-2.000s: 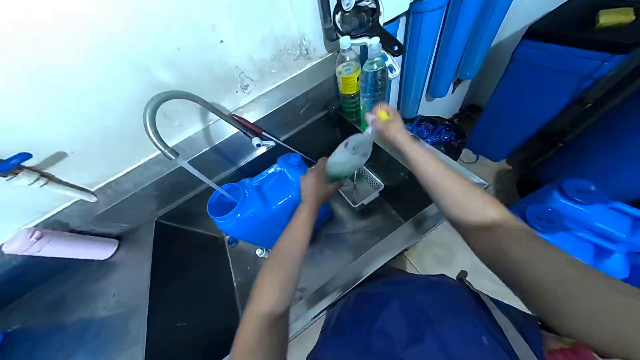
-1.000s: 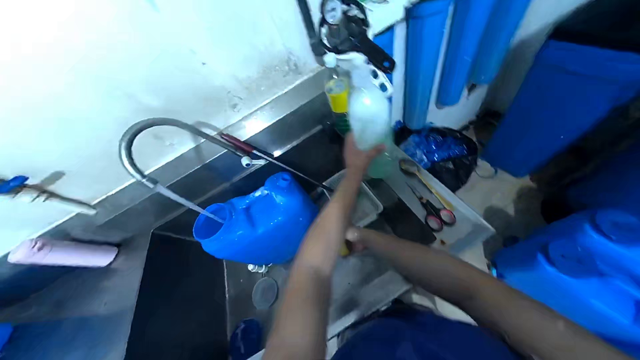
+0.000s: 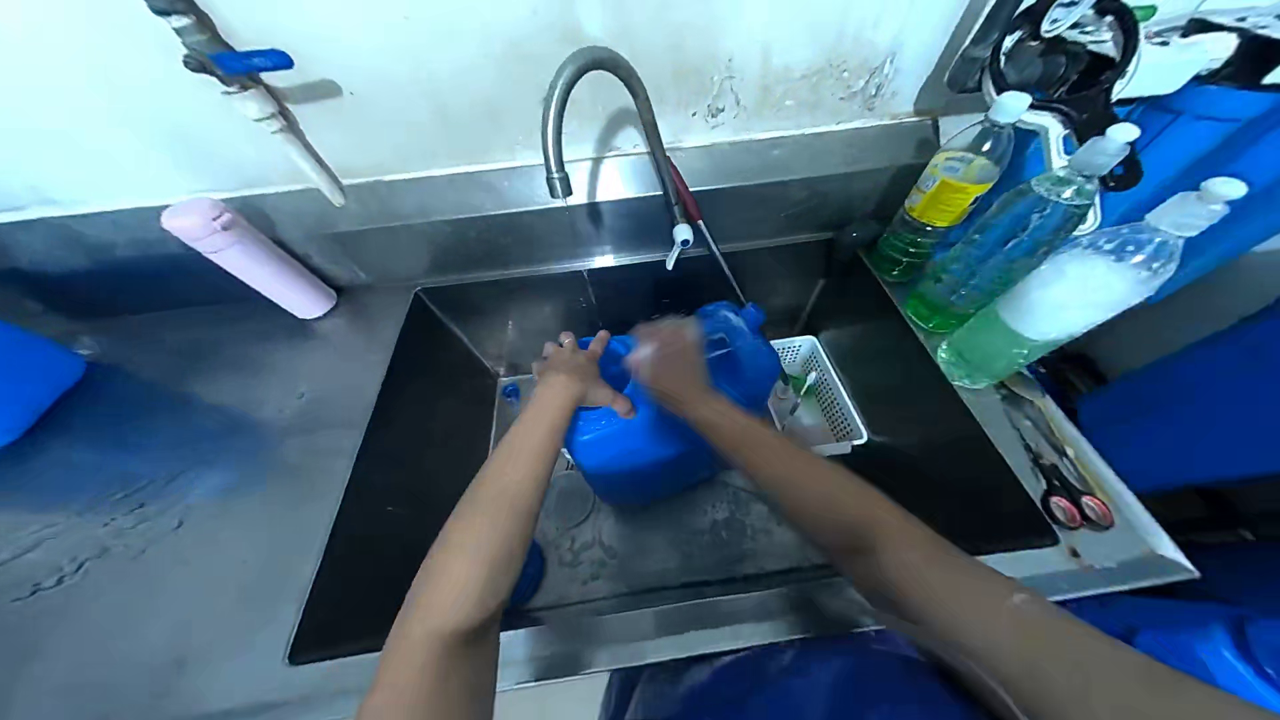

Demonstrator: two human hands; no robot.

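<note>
A blue plastic jug [image 3: 650, 450] lies tilted in the dark sink below the gooseneck faucet [image 3: 600, 90], from which a thin trickle falls. My left hand [image 3: 580, 375] rests on the jug with its fingers spread. Blurred by motion, my right hand [image 3: 672, 360] is at the jug's top, its fingers curled; what it grips cannot be told. Just right of the jug sits a white perforated basket [image 3: 850, 410] holding a brush and small items. Three clear bottles with green liquid stand on the right ledge, the nearest a foamy bottle [image 3: 1075, 295].
A pink bottle [image 3: 250, 258] lies on the left counter, near another blue container [image 3: 30, 380]. Scissors [image 3: 1075, 500] lie on the right ledge. A blue-handled valve [image 3: 250, 62] is on the wall, and a thin rod with a red handle [image 3: 690, 195] leans behind the jug.
The foamy bottle left my left hand and stands on the right ledge. Both hands have moved to the jug. The faucet's strong stream is now a trickle. The view has shifted.
</note>
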